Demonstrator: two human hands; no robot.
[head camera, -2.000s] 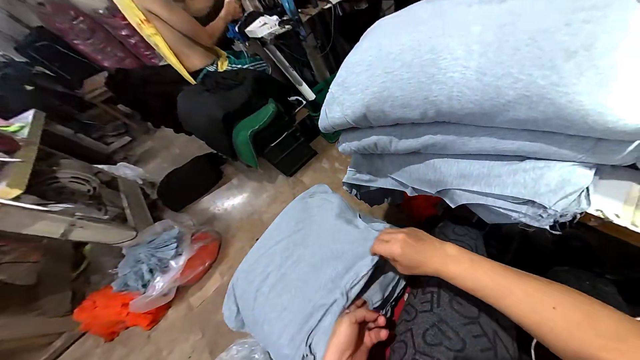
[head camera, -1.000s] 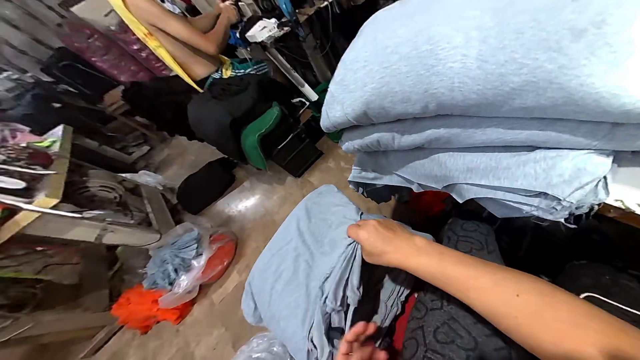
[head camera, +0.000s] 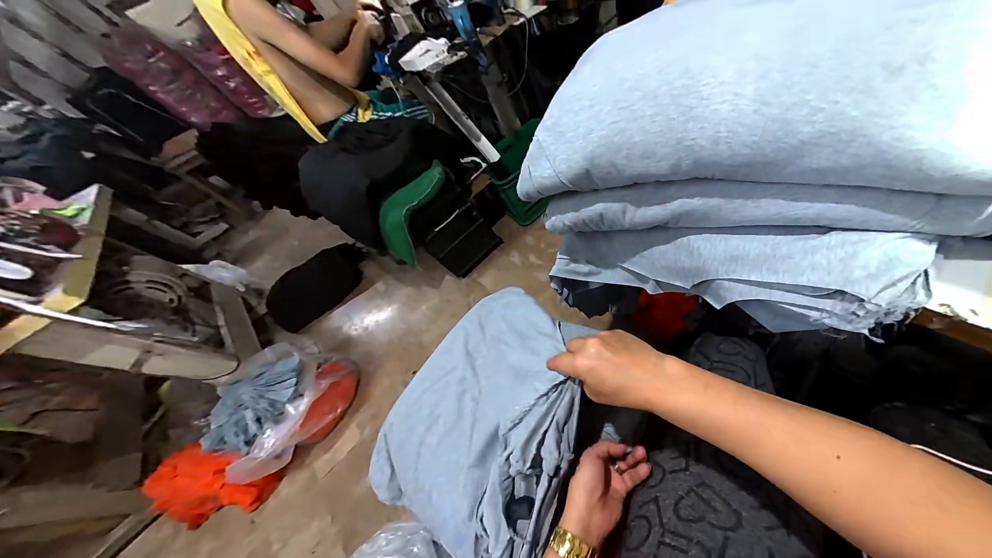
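Note:
A bundle of light blue-grey fabric (head camera: 465, 411) hangs low in front of me, its layered edges bunched on the right side. My right hand (head camera: 612, 368) grips its upper right edge. My left hand (head camera: 604, 484), with a gold watch band at the wrist, is below it beside the bunched edges, palm up and fingers loosely curled, holding nothing that shows. Dark grey patterned fabric (head camera: 697, 496) lies just right of my left hand. Thick folded layers of the same blue-grey fabric (head camera: 736, 116) are stacked at the upper right.
A person in yellow (head camera: 310, 70) sits at a machine at the back. A green-edged black chair part (head camera: 411, 213) and a green crate (head camera: 523, 174) stand behind the bundle. On the floor lie a black bundle (head camera: 318, 287), orange cloth (head camera: 201, 484) and a plastic bag with blue cloth (head camera: 263, 403).
My left hand was pinching at the bundle's lower edge two seconds ago and now is off it, fingers apart. The bundle's right side has become more bunched.

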